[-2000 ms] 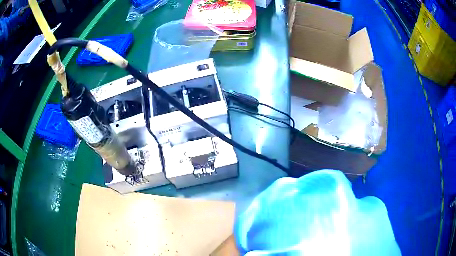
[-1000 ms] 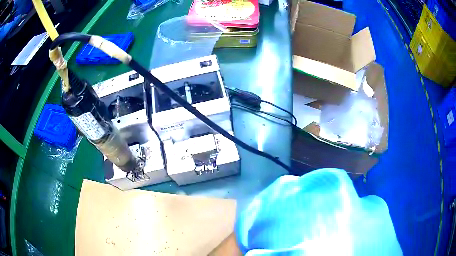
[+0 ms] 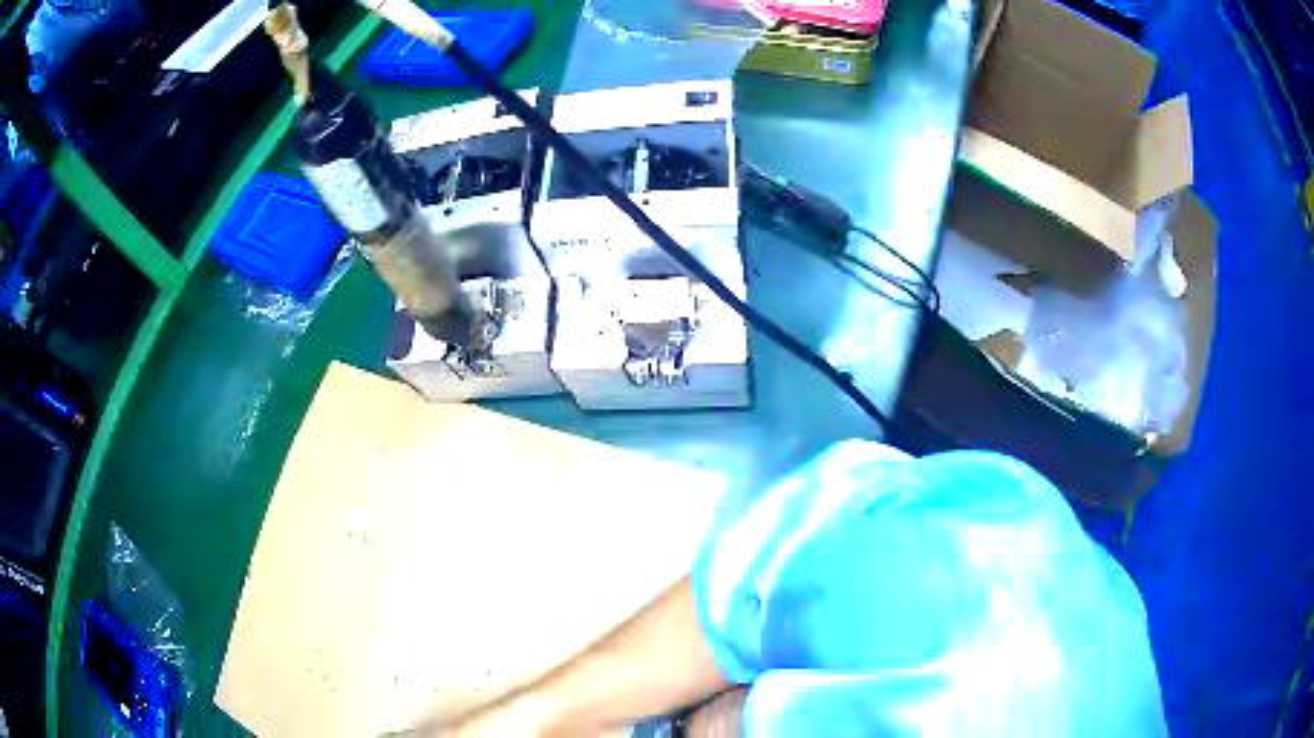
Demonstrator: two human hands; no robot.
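Observation:
No hand shows. A bare forearm runs from a light blue sleeve on the right, down and left across the cardboard sheet [image 3: 418, 534], and is cut off at the bottom edge. A small dark item, unclear, shows at the bottom beside a second patch of skin. The sheet bears tiny dark specks and no device. The electric screwdriver [image 3: 378, 224] leans with its bit end at the front of the left screw feeder [image 3: 512, 378]. The right screw feeder [image 3: 649, 267] stands beside it. A blue handheld device [image 3: 127, 670] with a dark screen lies at lower left.
The black cable [image 3: 677, 252] crosses the feeders towards the sleeve. An open carton [image 3: 1066, 137] with clear or white plastic stands right of the bench. Blue units [image 3: 274, 234] lie at the left and back. A red-lidded tin [image 3: 807, 58] is behind the feeders. Plastic film [image 3: 152, 591] lies near the device.
The view has shifted down and left, so the bench items appear higher and further right. More forearm shows, reaching left over the sheet. The lower-left device has come into view.

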